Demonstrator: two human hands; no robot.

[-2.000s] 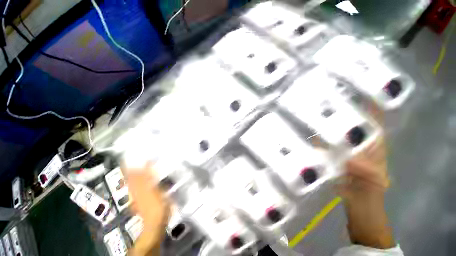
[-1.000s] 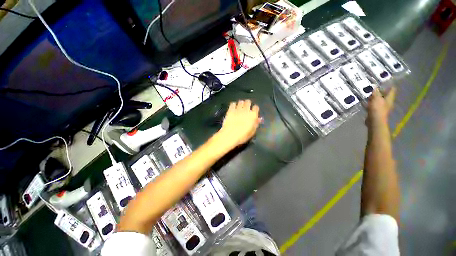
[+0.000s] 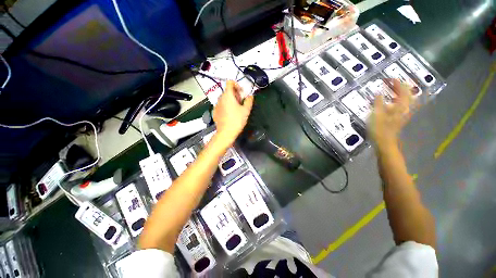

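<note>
A clear tray of white electronic units (image 3: 341,64) lies at the upper right. My right hand (image 3: 390,111), blurred, is over its front row with fingers apart. Whether it touches a unit is unclear. My left hand (image 3: 233,111) is near the black mouse (image 3: 255,76), fingers partly curled; whether it holds anything is unclear. A second tray of units (image 3: 250,202) lies at the lower left, partly hidden under my left forearm. A white cord enters one unit (image 3: 155,175) there. A dark corded device (image 3: 284,156) lies on the mat between the trays.
Two white handheld scanners (image 3: 184,129) (image 3: 98,186) lie behind the lower-left tray. A black stand (image 3: 136,115), a red-handled tool (image 3: 282,49) and an open box of small parts (image 3: 321,27) are on the back ledge. Dark-blue monitors (image 3: 103,49) stand behind. White cords hang at left.
The tray held up in both hands two seconds ago now lies on the mat. Since one second ago, my left hand has left the dark device and my right hand has moved from the tray's edge over its units.
</note>
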